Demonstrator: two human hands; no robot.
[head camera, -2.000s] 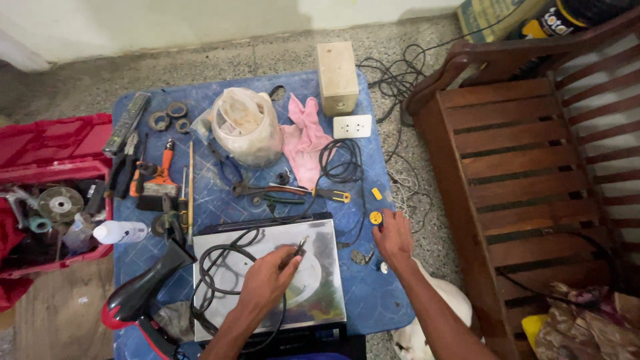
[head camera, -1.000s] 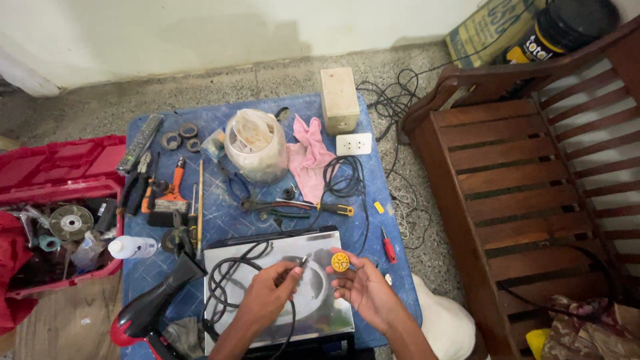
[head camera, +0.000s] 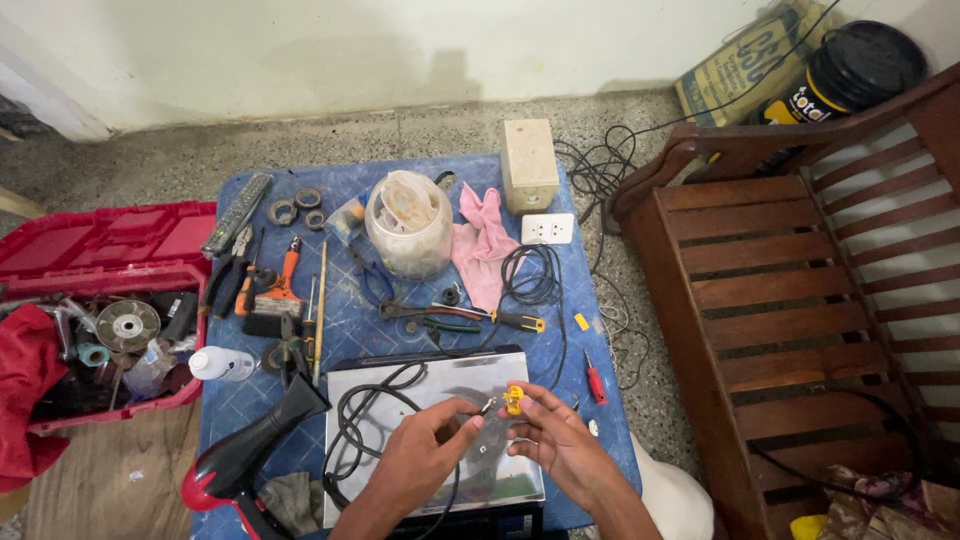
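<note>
My left hand (head camera: 431, 450) pinches the stripped end of a black power cable (head camera: 352, 435), whose coils lie on a shiny metal-topped appliance (head camera: 442, 375). Close to that end, my right hand (head camera: 559, 442) holds a small yellow plug part (head camera: 514, 400) between thumb and fingers. A small gap separates cable end and yellow part. On the blue table (head camera: 592, 465), a red-handled screwdriver (head camera: 595, 381) lies right of my right hand, with a small yellow piece (head camera: 581, 322) above it. A yellow and black screwdriver (head camera: 517, 321) lies behind the appliance.
A black and red hair dryer (head camera: 255, 450) and a white bottle (head camera: 223, 364) are at the left. Behind stand a plastic jar (head camera: 409, 255), a pink cloth (head camera: 484, 240), a white outlet (head camera: 547, 228) and a box (head camera: 529, 165). A red toolbox (head camera: 112, 270) and wooden bench (head camera: 780, 300) flank the table.
My right hand has come from the table's right edge to beside my left hand with the yellow part. The red screwdriver, earlier hidden, shows on the table.
</note>
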